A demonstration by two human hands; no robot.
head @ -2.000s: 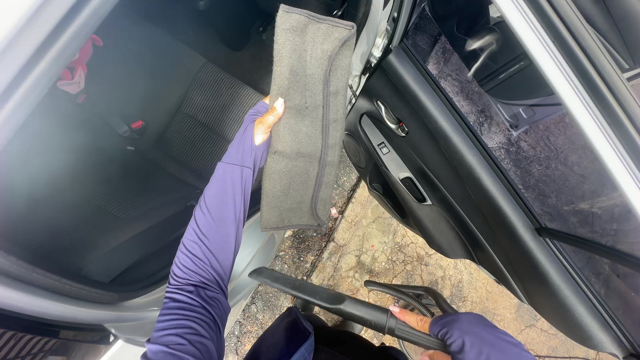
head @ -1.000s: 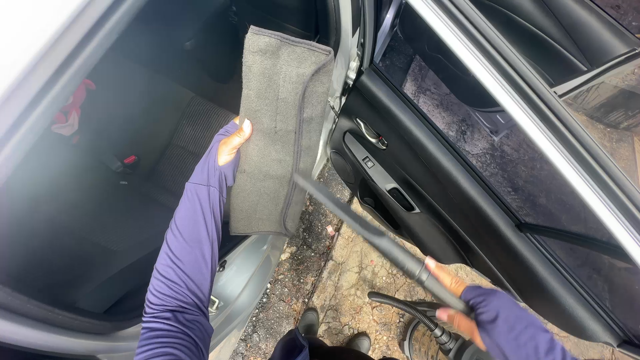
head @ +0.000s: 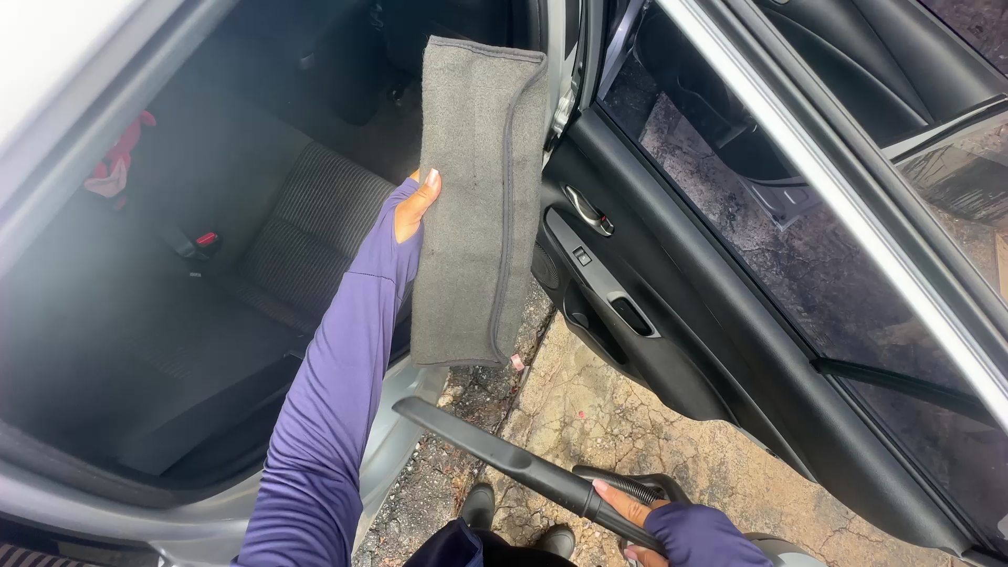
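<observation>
My left hand (head: 417,206) grips the left edge of a grey carpeted car mat (head: 480,205), held up lengthwise in the open doorway; only the thumb side shows, the other fingers are hidden behind it. My right hand (head: 630,512) is closed around the black plastic tube of a vacuum cleaner with a crevice nozzle (head: 472,441). The nozzle tip lies below the mat's lower edge and does not touch it. Behind the right hand, a ribbed vacuum hose (head: 622,482) curves beside the tube.
A car's rear seat (head: 315,213) with a red buckle button (head: 206,239) and a pink item (head: 118,161) is at left. The open car door (head: 669,260) stands at right. Below are cracked pavement (head: 583,402), my shoes (head: 478,506) and part of a grey vacuum body (head: 780,551).
The nozzle, against the mat's lower right part one second ago, has moved down and left, away from it. My left hand still holds the mat.
</observation>
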